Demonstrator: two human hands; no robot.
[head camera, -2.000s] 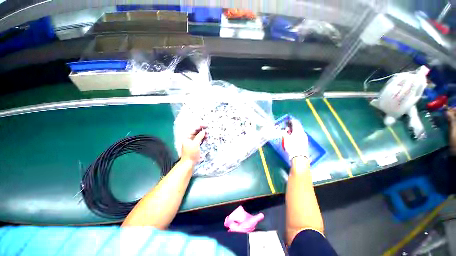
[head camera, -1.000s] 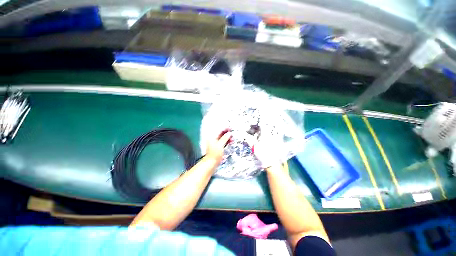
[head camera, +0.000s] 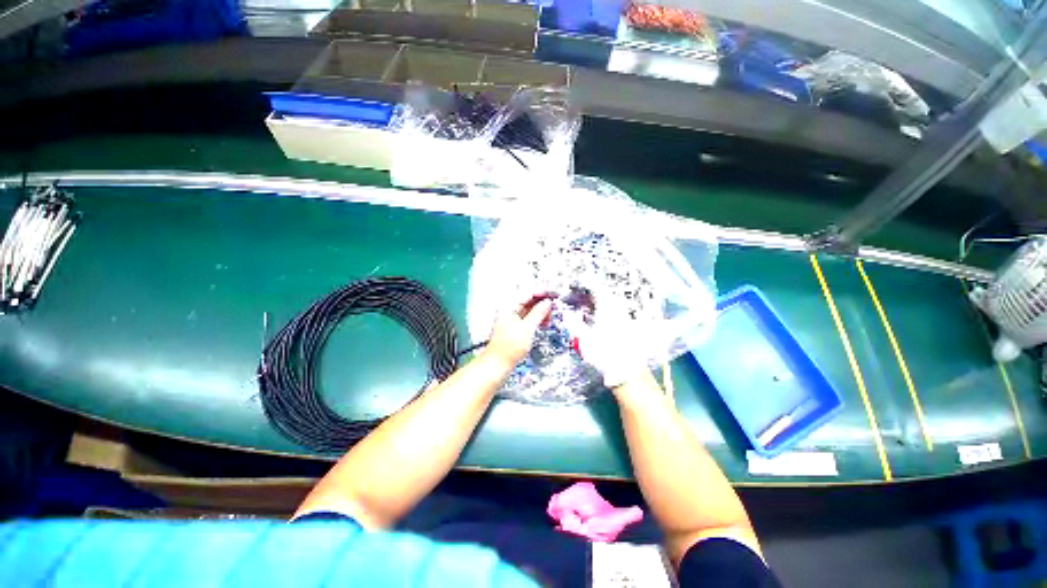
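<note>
A large clear plastic bag (head camera: 643, 258) of tiny silver, white and dark bits lies open on the green bench. My left hand (head camera: 519, 333), bare, is over its left part with fingertips pinched on a thin dark cable end. My right hand (head camera: 614, 345), in a white glove, is over the bag's middle, closed on scissors (head camera: 575, 343); a bit of red handle shows and the blades are hard to make out. A black cable coil (head camera: 281, 368) lies left of the bag, with a strand running toward my left hand.
A blue tray (head camera: 735, 396) with a small pale stick (head camera: 782, 424) is right of the bag. Behind are a second clear bag (head camera: 482, 126) and a divided bin (head camera: 333, 140). White cables (head camera: 35, 247) lie far left, a fan (head camera: 1022, 299) far right. Pink cloth (head camera: 591, 511) is at my lap.
My right hand has moved left from the blue tray to the bag, with the scissors, near my left hand. The view has shifted, bringing the white cable bundle into sight.
</note>
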